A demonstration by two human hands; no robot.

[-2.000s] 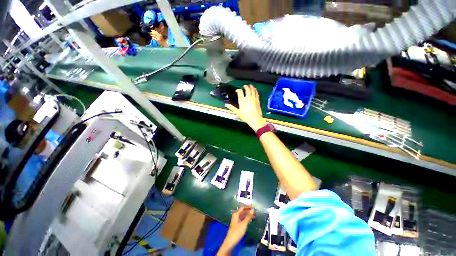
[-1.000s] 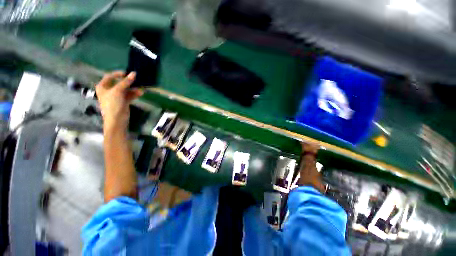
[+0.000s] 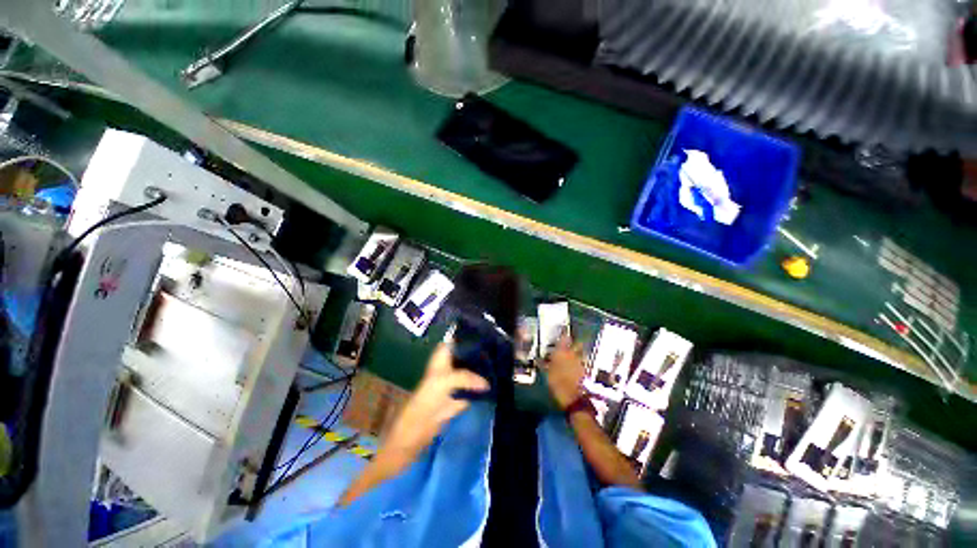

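My left hand (image 3: 437,394) holds a dark slab, which looks like a phone screen (image 3: 482,348), upright in front of my chest; its outline merges with dark clothing. My right hand (image 3: 565,375), with a red wristband, has its fingers on the lower end of a white-backed display module (image 3: 554,321), just right of the slab. More modules (image 3: 425,302) lie face down on the green bench to the left, and others (image 3: 612,359) to the right. Another loose black screen (image 3: 507,148) lies on the upper shelf.
The upper shelf edge (image 3: 471,210) crosses above the modules. A blue bin (image 3: 716,187) with white bits and a grey ribbed hose (image 3: 771,75) are upper right. A white machine (image 3: 177,353) stands left. Ribbed clear trays (image 3: 729,398) with modules are lower right.
My left hand has moved from the shelf down to my chest with the black screen that lay there. My right hand has moved left from near the shelf edge and now has a module at its fingers.
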